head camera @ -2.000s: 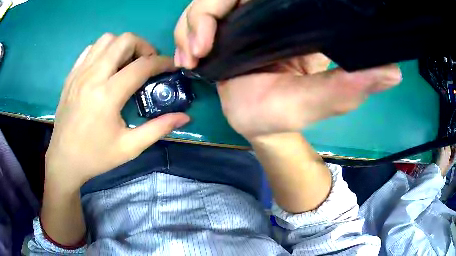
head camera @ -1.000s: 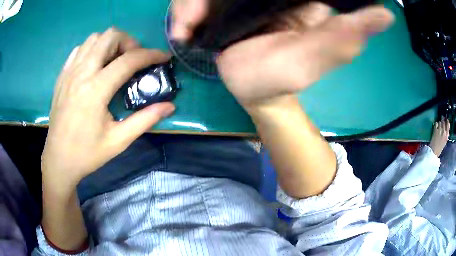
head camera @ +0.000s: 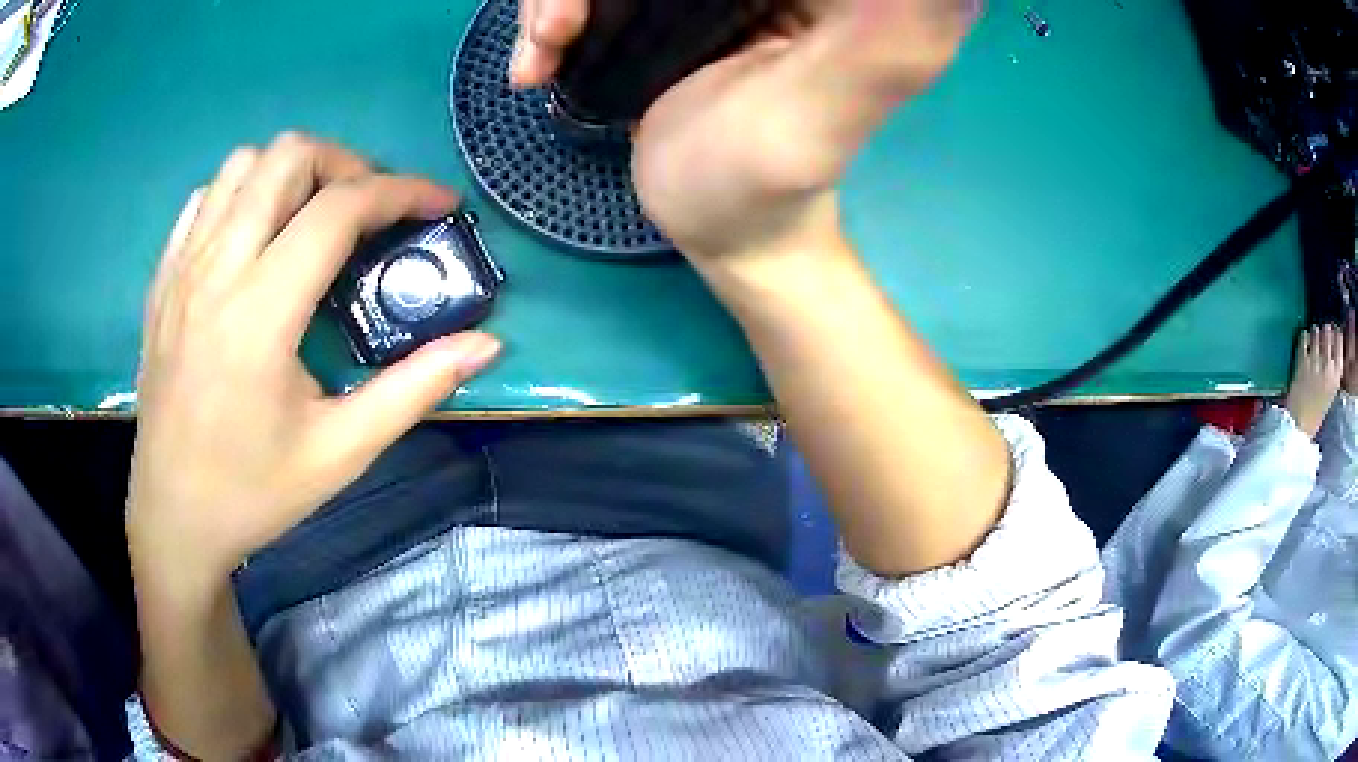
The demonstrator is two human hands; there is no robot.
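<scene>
The closed watch body (head camera: 413, 286) lies on the green mat with its glossy black back side up. My left hand (head camera: 283, 328) holds it at its edges between thumb and index finger. My right hand (head camera: 760, 149) is shut on the black electric screwdriver (head camera: 663, 52), over the round screw tray (head camera: 559, 171). The driver's tip is at the tray's holes and is hardly visible. The hand and driver hide the tray's upper right part.
The green mat (head camera: 1043, 268) has its front edge near my body. The driver's black cable (head camera: 1177, 305) runs across the right side. A black tray (head camera: 1281, 90) stands at the upper right. Another person's hand (head camera: 1314, 380) is at the far right. White items (head camera: 27, 45) lie at the upper left.
My right hand has moved the driver up and away from the watch, over the screw tray, which has come into view. My left hand still holds the watch, now slightly further left.
</scene>
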